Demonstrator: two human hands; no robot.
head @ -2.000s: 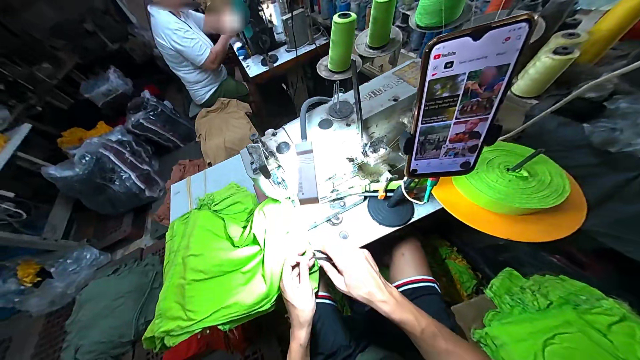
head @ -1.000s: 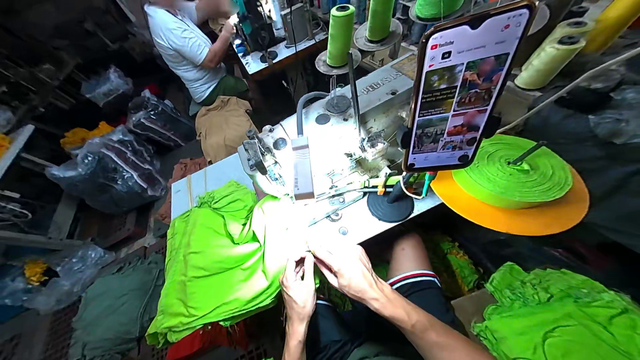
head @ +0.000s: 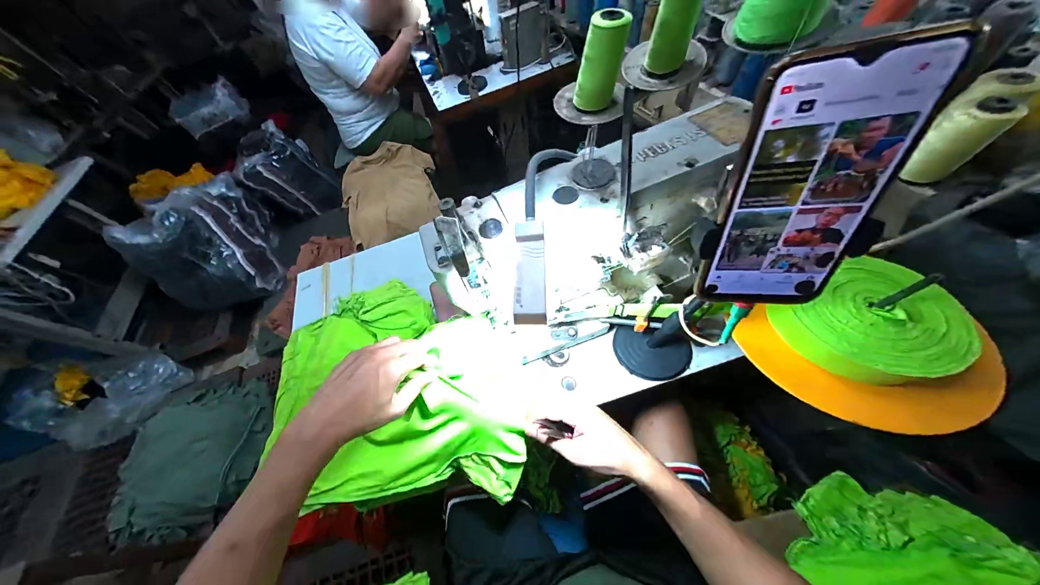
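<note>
A bright green knit fabric pile (head: 349,439) lies at the near left of the sewing machine's table. My left hand (head: 370,386) is on its upper part, fingers bent against the cloth; whether they grip it cannot be told. Near the table's front edge, my right hand (head: 581,435) is at the right edge of the green cloth, a small dark object between its fingers, perhaps thread snips. Glare hides its fingertips and the cloth beside them. Behind both hands stands an industrial sewing machine (head: 658,162), its needle area washed out by a bright lamp (head: 530,276).
A phone (head: 837,162) stands on a holder with a black round base (head: 652,353). To its right, a green fabric strip roll (head: 877,325) rests on an orange disc (head: 869,406). Green thread cones (head: 603,61) stand behind. More green cloth (head: 902,528) lies lower right. A person (head: 341,73) sits at another machine.
My left hand has moved from beside my right hand, left and up onto the green pile. The hands, together before, are now apart.
</note>
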